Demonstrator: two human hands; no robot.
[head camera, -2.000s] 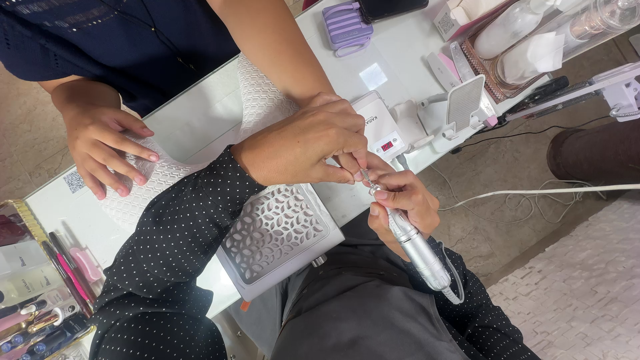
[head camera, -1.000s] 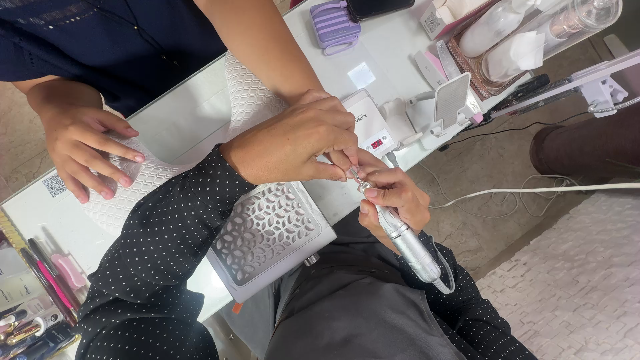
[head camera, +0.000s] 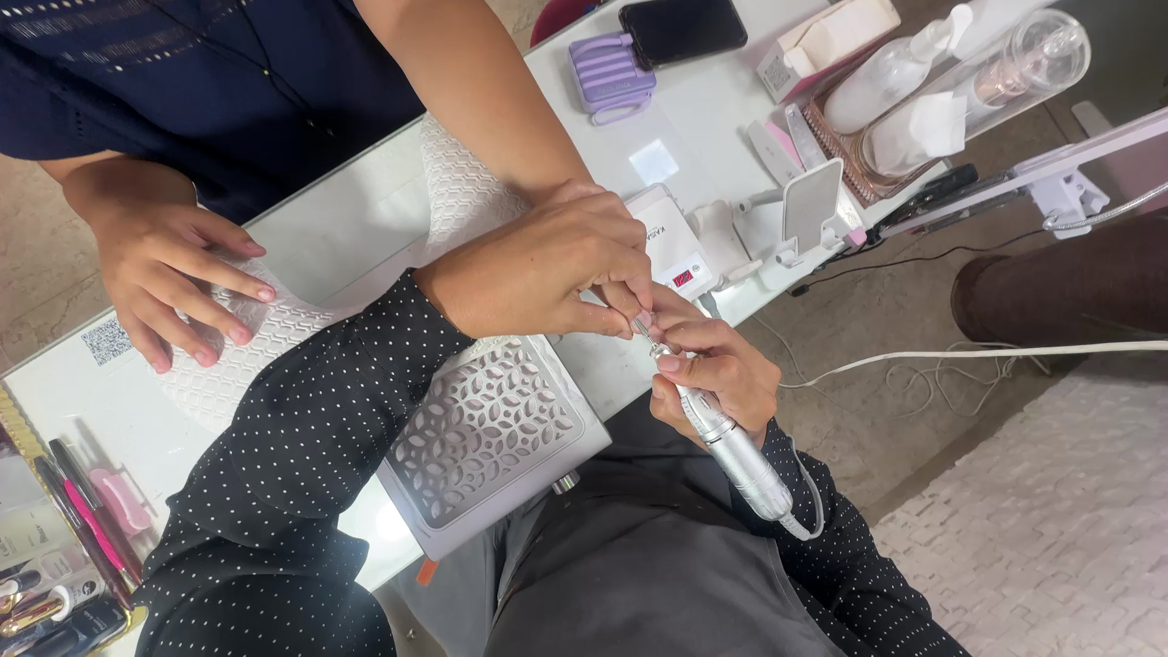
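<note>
My right hand (head camera: 716, 365) grips a silver electric nail drill (head camera: 739, 461), its cord looping at the rear end. The metal bit (head camera: 644, 330) touches or nearly touches a fingertip held by my left hand (head camera: 557, 265). My left hand pinches a finger of the other person's hand (head camera: 584, 196), which is mostly hidden beneath mine. Below my left wrist sits a nail dust collector with a leaf-pattern grille (head camera: 484, 433). Beside the hands lies the white drill control box (head camera: 671, 242) with a lit red display. The person's other hand (head camera: 173, 274) rests spread on a white textured mat (head camera: 260, 342).
A purple case (head camera: 613, 78) and a black phone (head camera: 684, 29) lie at the far side. A woven basket (head camera: 853, 169) holds a pump bottle and jars, near a phone stand (head camera: 810, 210). Brushes (head camera: 91, 520) and polish bottles stand lower left. A white cable (head camera: 985, 351) hangs at right.
The view has shifted slightly. My hands keep the same hold on the drill and the other person's finger; nothing else has plainly changed.
</note>
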